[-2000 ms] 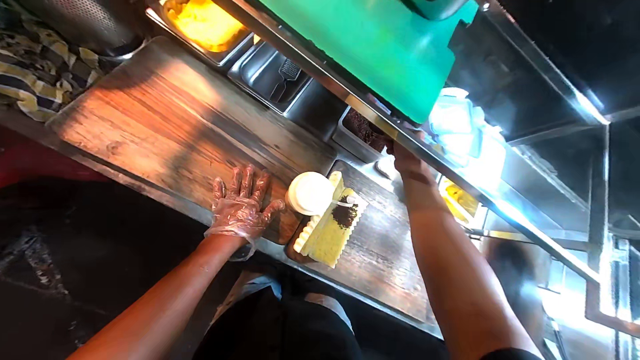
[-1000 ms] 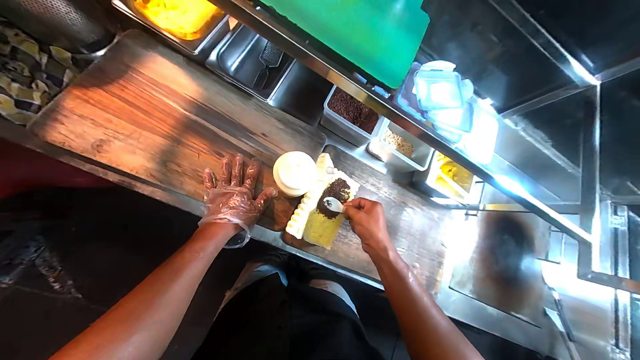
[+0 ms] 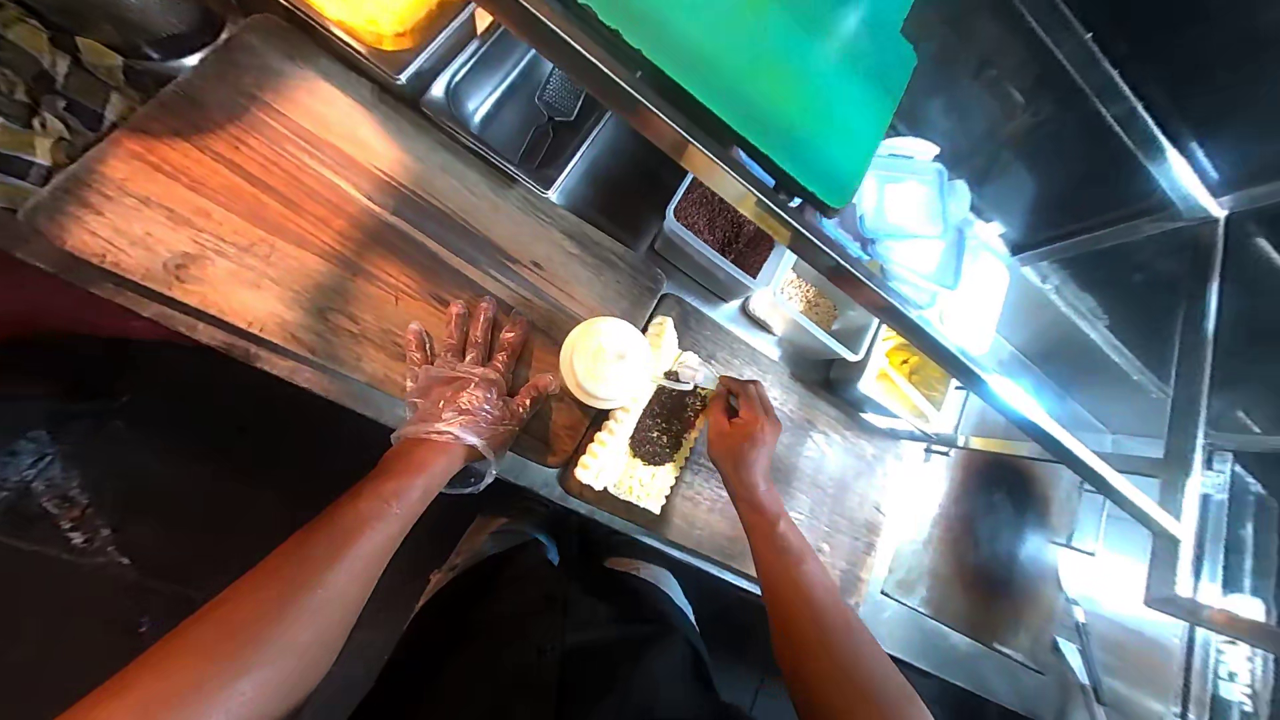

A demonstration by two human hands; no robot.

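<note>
My left hand, in a clear plastic glove, rests flat on the wooden board with its fingers apart. My right hand, bare, grips a small spoon over a pale yellow rectangular food piece with wavy edges. Dark brown granules cover much of its middle, and a pale scalloped strip runs along its left side. A round white-topped container stands between my hands, against the strip. What the spoon holds is too blurred to tell.
Behind the board are a steel pan with a small grater, a tub of dark granules, a tub of chopped pale bits and a tub of yellow food. A steel shelf edge overhangs them, carrying a green board.
My right hand has come back from the tubs to the food piece. The dark granules now cover more of it than before. My left hand has stayed on the board.
</note>
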